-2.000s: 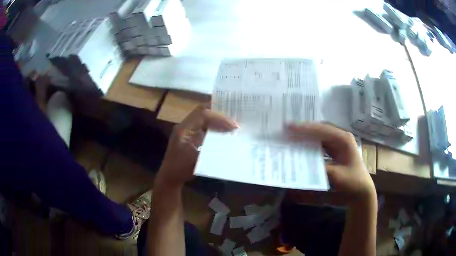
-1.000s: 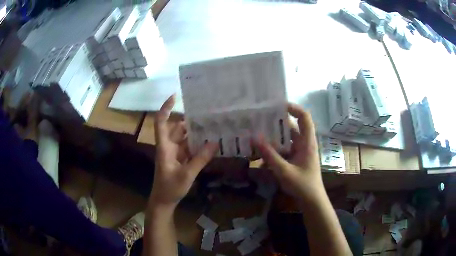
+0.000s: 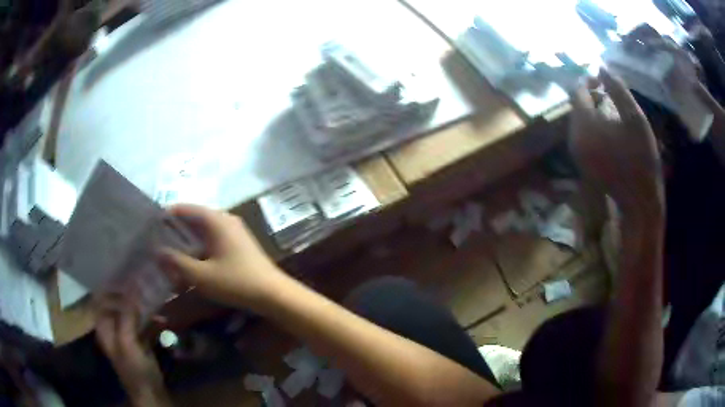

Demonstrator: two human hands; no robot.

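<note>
A white printed leaflet [image 3: 111, 226], partly folded and blurred, is held up at the far left, above the table's front edge. My right hand [image 3: 203, 250] grips its right side, fingers and thumb on the folded part. My left hand [image 3: 123, 330] is low at the left, blurred, with its fingers at the leaflet's lower edge. Two low piles of folded leaflets with black bars, a left one [image 3: 290, 208] and a right one [image 3: 343, 191], lie side by side at the table edge, right of my right hand.
Small white cartons [image 3: 338, 107] stand grouped behind the leaflet piles. More cartons [image 3: 46, 195] are at the far left. At the right are a neighbour's raised hand [image 3: 616, 135] and forearm, and another hand beside a white carton [image 3: 652, 71]. Paper scraps [image 3: 556, 222] lie on the floor.
The view has turned right, so my hands and the leaflet now sit at the far left. The leaflet went from open to partly folded. A neighbour's arm has come into view at right.
</note>
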